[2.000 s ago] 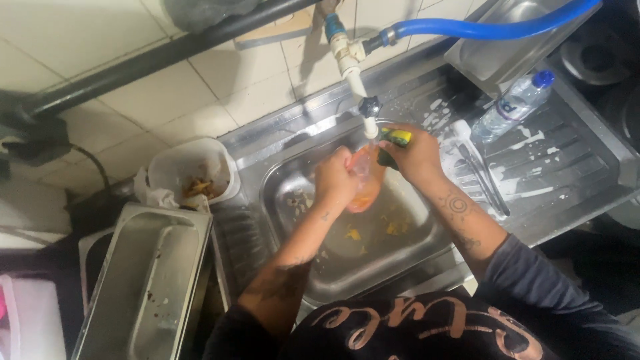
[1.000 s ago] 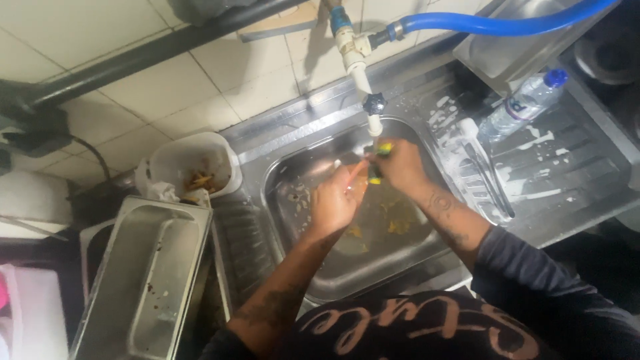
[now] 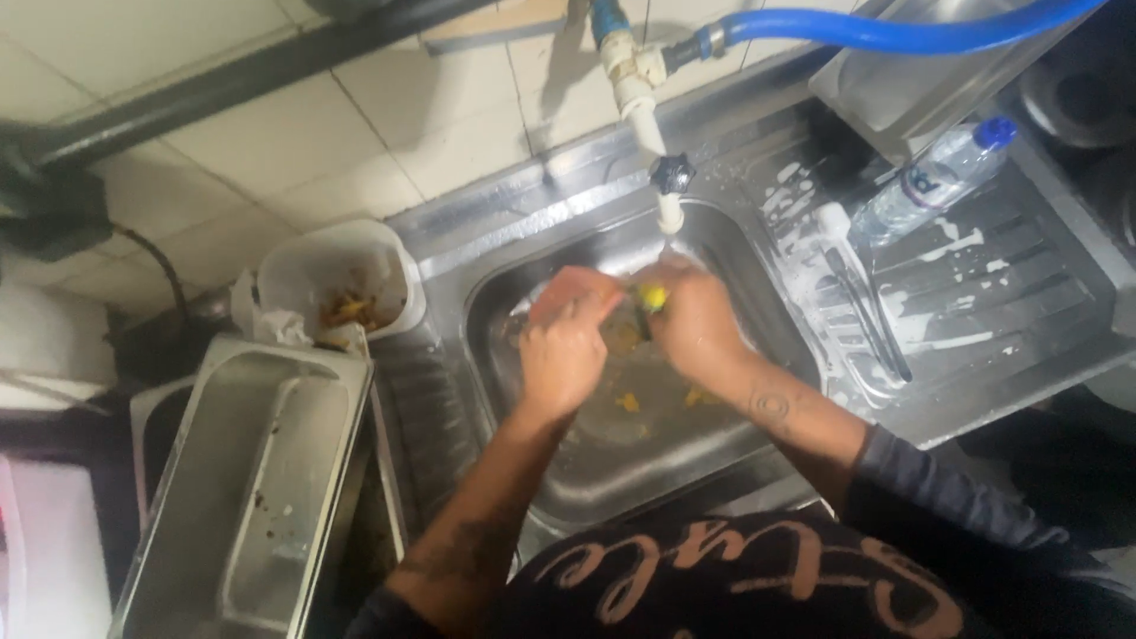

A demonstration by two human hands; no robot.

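Observation:
Over the steel sink basin (image 3: 612, 453), my left hand (image 3: 564, 355) grips a thin orange-pink item (image 3: 568, 288), perhaps a plastic container or lid; blur hides its exact kind. My right hand (image 3: 697, 315) is closed around a yellow and dark green sponge (image 3: 653, 296), just right of the orange-pink item and below the white tap spout (image 3: 670, 216). Whether sponge and item touch is not clear. Yellow food scraps (image 3: 628, 402) lie on the bottom of the basin in shallow water.
Left of the basin stand a white plastic tub (image 3: 408, 284) with scraps and a deep steel pan (image 3: 195, 426). On the right drainboard (image 3: 1029, 266) are a plastic bottle (image 3: 927, 182), metal tongs (image 3: 874, 311) and foam. A blue hose (image 3: 852, 31) crosses above.
The orange-pink item was upright between both hands two seconds ago; now it extends up and left from my left hand. My right hand still has the sponge.

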